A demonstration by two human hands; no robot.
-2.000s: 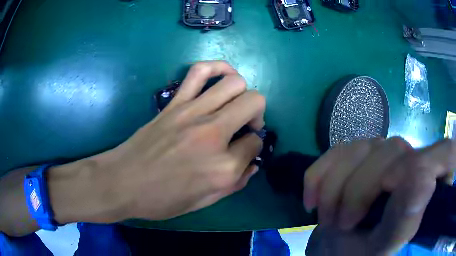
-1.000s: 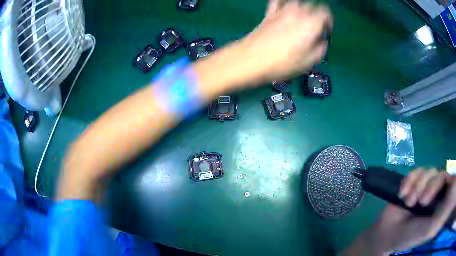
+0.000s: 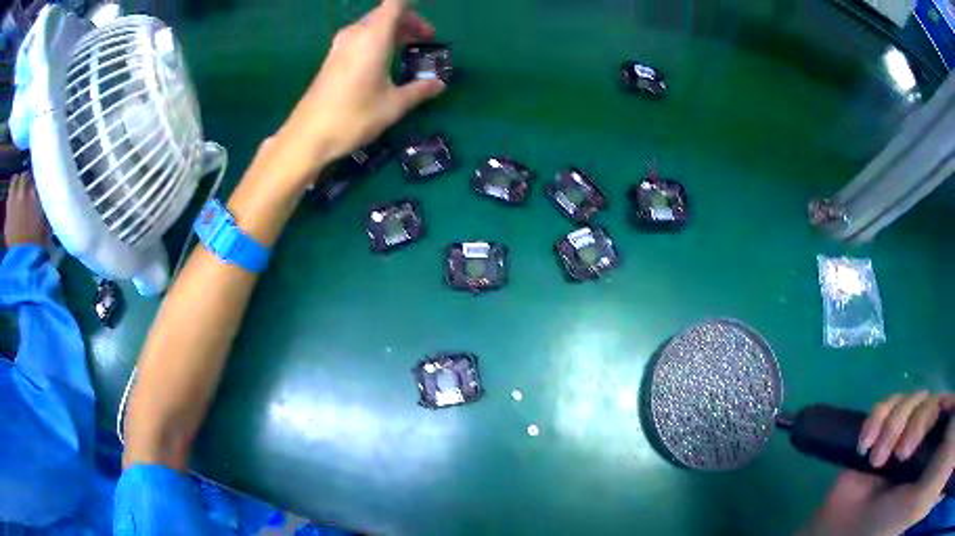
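My left hand point(image 3: 361, 84), with a blue wristband point(image 3: 232, 239), reaches to the far side of the bench. Its thumb and fingers are around a black device housing point(image 3: 427, 65). My right hand point(image 3: 903, 445) holds a black electric screwdriver point(image 3: 838, 431) at the lower right. The driver's tip is at the right rim of the round screw tray point(image 3: 714, 395). One black housing point(image 3: 448, 379) lies nearest to me, left of the tray. Several more housings lie farther back, such as one with a white label point(image 3: 476, 266).
A white desk fan point(image 3: 131, 131) stands at left with a white cord. A neighbour's blue sleeve point(image 3: 42, 345) is at the left edge. A clear plastic bag point(image 3: 850, 300) and grey metal bar point(image 3: 901, 162) are at right. Two small pale bits point(image 3: 533, 430) lie left of the tray.
My left hand has moved left from the upper middle to a housing at the back. More housings now lie in the middle rows. The driver tip has shifted slightly right, to the tray's rim.
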